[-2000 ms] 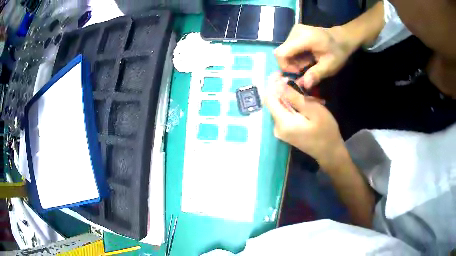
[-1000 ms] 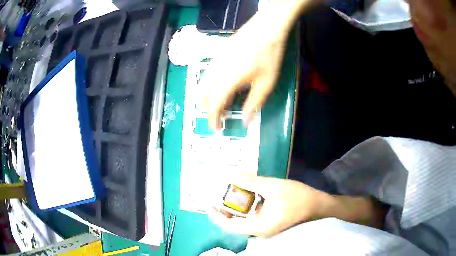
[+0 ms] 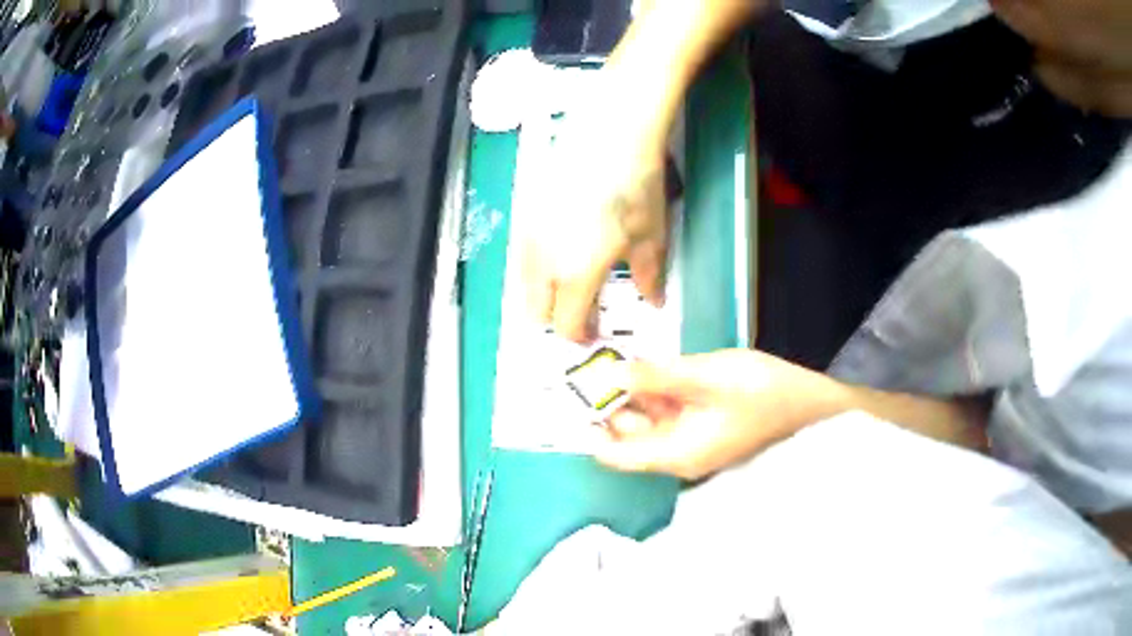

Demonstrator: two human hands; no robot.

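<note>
My left hand [image 3: 708,410], palm partly up, holds a small watch case [image 3: 600,380] with a pale rim and yellow-gold inside. My right hand [image 3: 608,236] reaches down over the white gasket sheet [image 3: 528,398], thumb and fingers apart, tips just above the watch case. I see nothing between them, though the image is blurred. Most of the sheet's cut-outs are hidden under this hand. A small dark piece [image 3: 672,181] shows at its right edge, mostly covered.
A black foam tray [image 3: 416,298] lies left of the sheet, with a blue-framed holder [image 3: 296,336] on it. Tweezers [image 3: 474,547] lie on the green mat below. A yellow stick [image 3: 341,590] and white scraps [image 3: 397,621] are near. A phone [image 3: 577,27] is at the top edge.
The hands were together, then parted. My left hand, holding the watch case, has moved up toward my right hand, which has come down over the sheet. The whole view has shifted slightly.
</note>
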